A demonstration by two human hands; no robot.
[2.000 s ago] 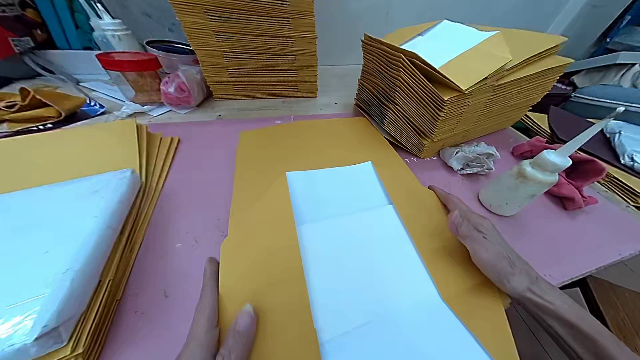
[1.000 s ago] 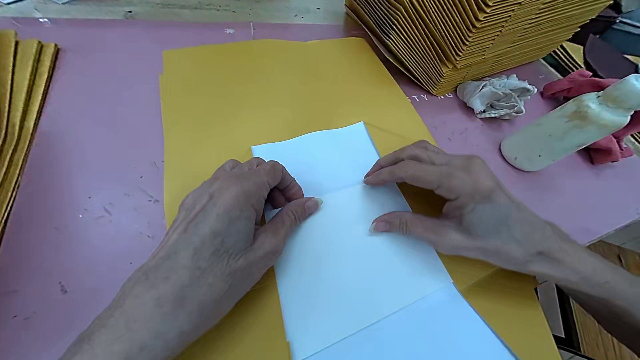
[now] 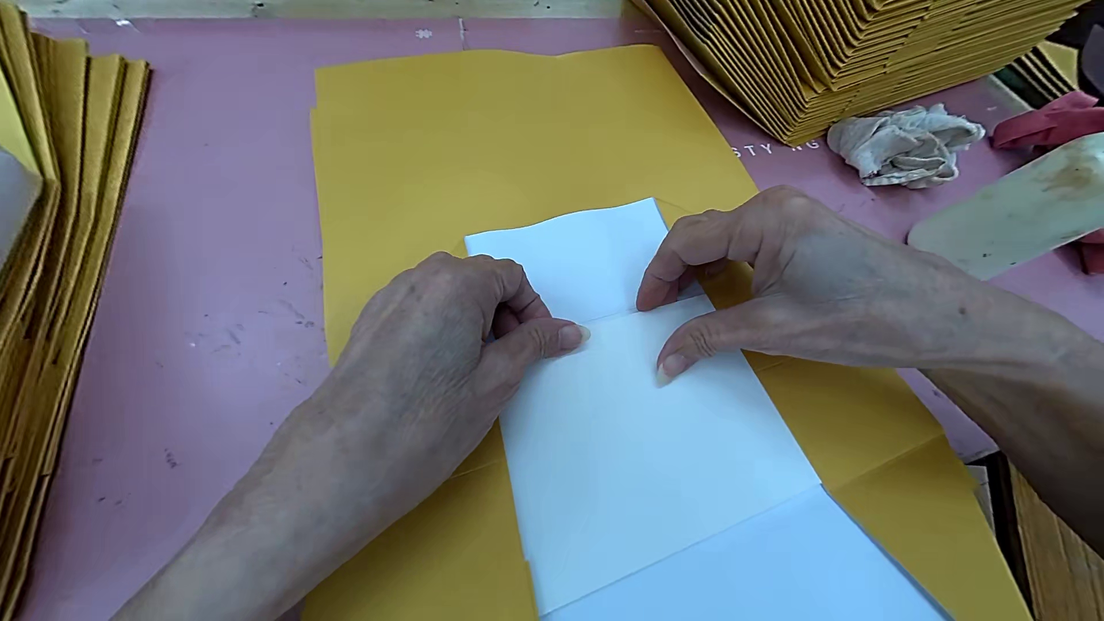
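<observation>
A creased white paper sheet (image 3: 655,448) lies on a large yellow-brown folded paper sheet (image 3: 483,138) on the pink table mat. My left hand (image 3: 457,345) has its thumb on the white paper's left side at the upper crease, its fingers curled beneath the hand and partly hidden. My right hand (image 3: 776,285) touches the white paper at the same crease on the right, index fingertip and thumb apart, with no grip on the paper visible. The white paper's lower end runs out of view.
A tall stack of folded yellow-brown paper (image 3: 845,60) stands at the back right. A crumpled whitish cloth (image 3: 906,145), a plastic bottle (image 3: 1009,211) and a red cloth (image 3: 1048,121) lie beside it. More folded paper (image 3: 78,224) is piled at the left edge of the pink mat (image 3: 216,216).
Two seconds ago both hands were at the yellow-brown paper's sides; both have moved inward onto the white paper's crease. Since one second ago they have barely moved. The view has come closer.
</observation>
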